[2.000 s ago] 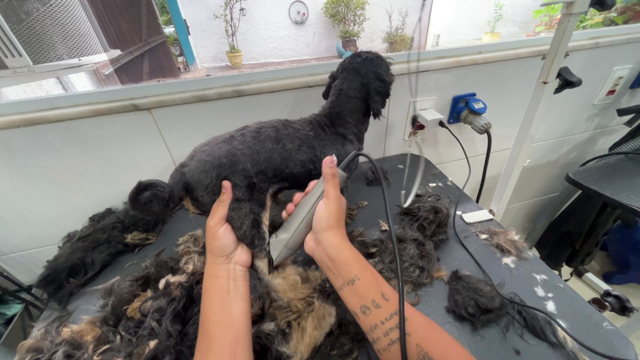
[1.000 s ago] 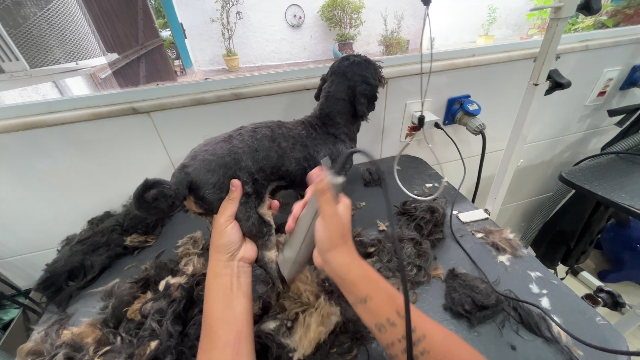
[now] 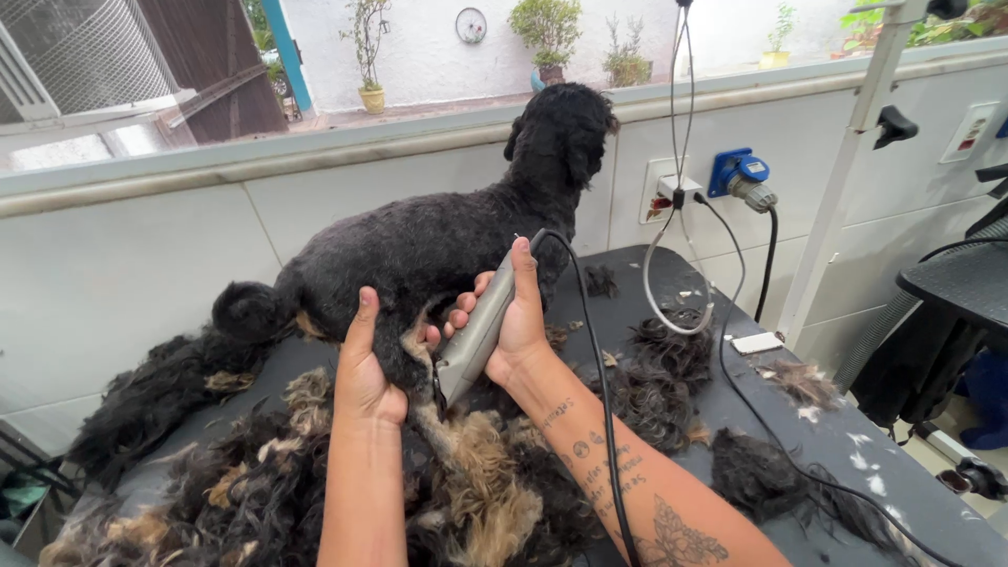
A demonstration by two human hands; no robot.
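Observation:
A black dog [image 3: 409, 236] with a short-clipped body stands on a dark grooming table [image 3: 890, 480], its head turned away toward the window. My left hand [image 3: 368, 370] is around its hind leg, thumb up on the near side, other fingers partly hidden behind the leg. In my right hand [image 3: 516, 315] is a grey corded hair clipper [image 3: 482, 335], blade end down against the inner side of that leg. Longer tan fur [image 3: 472, 449] hangs at the lower leg, among cut fur. The paw cannot be made out.
Heaps of cut black and tan fur [image 3: 260, 472] lie on the table, with more tufts [image 3: 669, 378] at the right. A grooming loop [image 3: 679, 323] hangs from above. The clipper cord crosses my right forearm. Behind are a tiled wall [image 3: 134, 291], sockets and a white post [image 3: 835, 213].
My right hand and the clipper, blurred one second ago, now show sharply against the leg. The left hand keeps its hold. The hanging loop has shifted in view.

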